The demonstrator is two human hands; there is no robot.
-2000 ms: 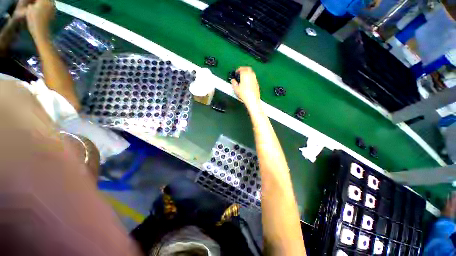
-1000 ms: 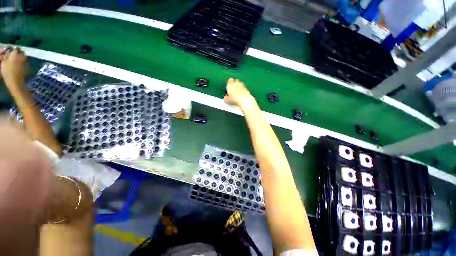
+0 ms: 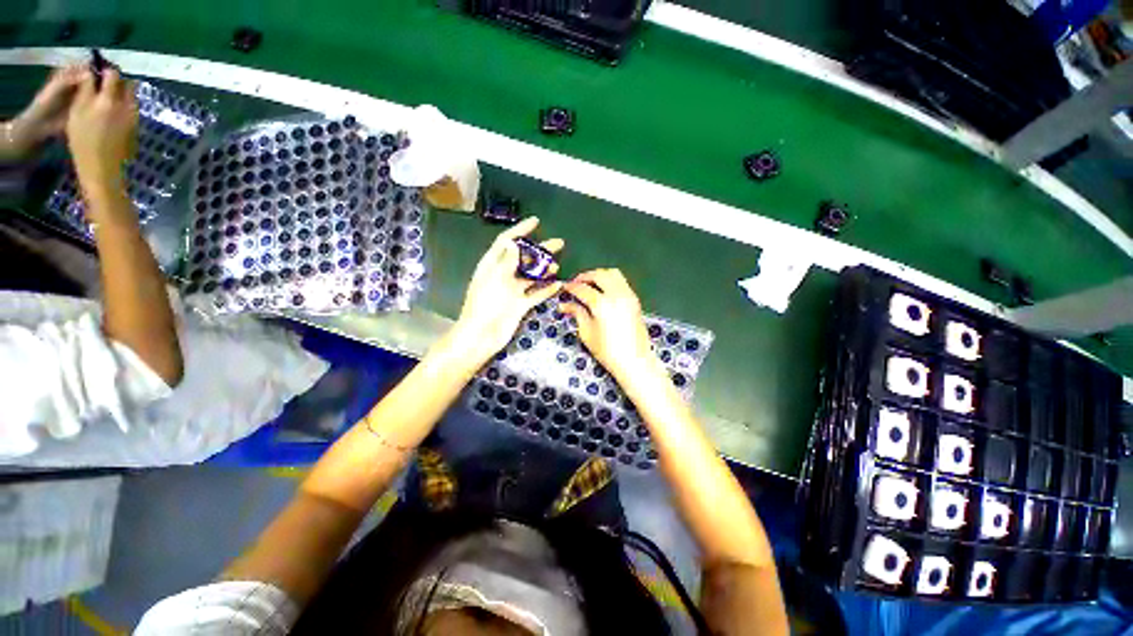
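My left hand (image 3: 500,298) is palm up over the bench and holds a black housing (image 3: 536,258) in its fingers. My right hand (image 3: 606,317) is close beside it, fingers bent above a clear blister tray of dark discs (image 3: 565,404). Whether its fingertips hold a small part cannot be told. Both hands partly cover the tray. Another black housing (image 3: 501,209) lies on the bench beyond my left hand, beside a white-topped container (image 3: 435,149) and a tan block (image 3: 456,190).
A larger clear disc tray (image 3: 298,224) is at left, with a co-worker's arm (image 3: 118,211) beyond. The green belt (image 3: 683,112) carries scattered housings and black trays (image 3: 572,19). A white wipe (image 3: 777,278) lies near the black compartment tray (image 3: 1037,429) holding white squares.
My right hand has drawn back from the belt to the disc tray. My left hand has come into view with a housing in it. The view has shifted, and the co-worker's hands are now together.
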